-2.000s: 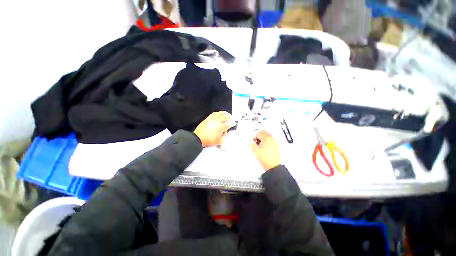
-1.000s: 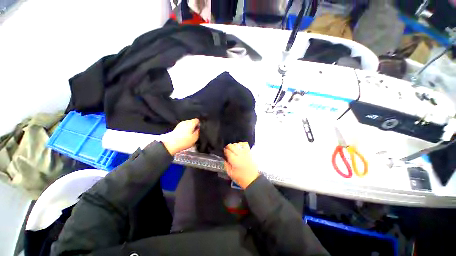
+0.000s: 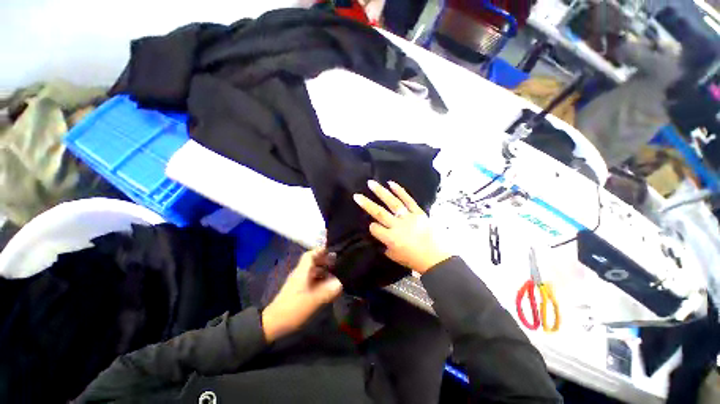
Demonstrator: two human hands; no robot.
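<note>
The black garment (image 3: 260,118) lies across the white table, and its near end hangs over the front edge. My left hand (image 3: 304,290) grips the edge of that near end just off the table edge; some fingertips are hidden by the cloth. My right hand (image 3: 401,229) lies palm down on the black cloth, fingers spread, holding nothing. The sewing machine (image 3: 553,213) stands to the right of the cloth. Its presser foot and needle area (image 3: 474,203) is beside the cloth and looks apart from it.
Scissors (image 3: 538,304) with red and yellow handles and black thread snips (image 3: 495,244) lie on the table (image 3: 237,185) at right. A blue crate (image 3: 138,154) and khaki cloth (image 3: 39,134) are at left. A white rounded rim (image 3: 71,225) shows at lower left.
The view has turned, tilting the table. The cloth has come further over the front edge. My right hand has left its edge grip and spread flat on it; my left hand is lower at the edge.
</note>
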